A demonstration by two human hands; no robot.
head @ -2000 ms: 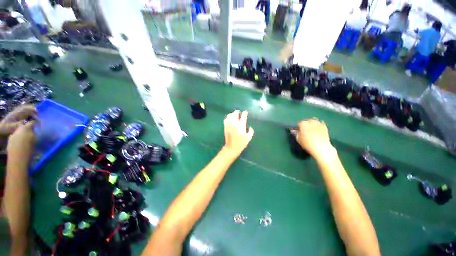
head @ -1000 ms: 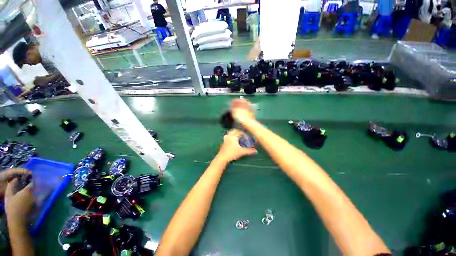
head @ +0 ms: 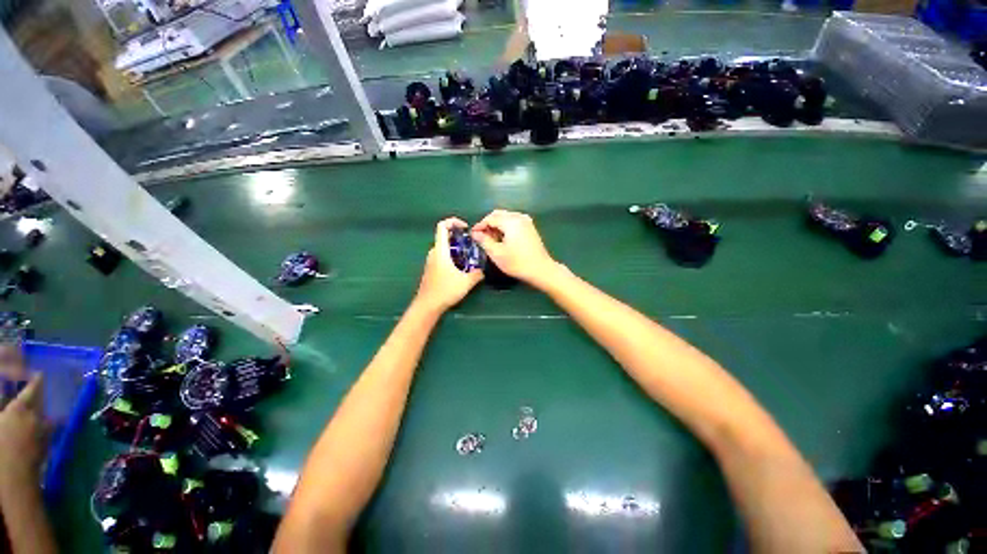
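My left hand is closed around a blue-silver disc, its wired face showing between the fingers. My right hand is beside it, its fingertips touching the disc's right edge. A dark part, likely a black housing, shows partly below the right hand; the hands hide most of it, so I cannot tell how it sits against the disc. Two small silver rings or clips, a left one and a right one, lie on the green surface between my forearms.
Piled black units lie at left near a blue tray and another person's hand. More units are at lower right and along the far rail. Disc-and-housing sets lie at right. A white post slants at left.
My hands have come together around the disc, having been apart two seconds ago. The view has shifted, so the far rail sits higher and the lower-right pile shows more.
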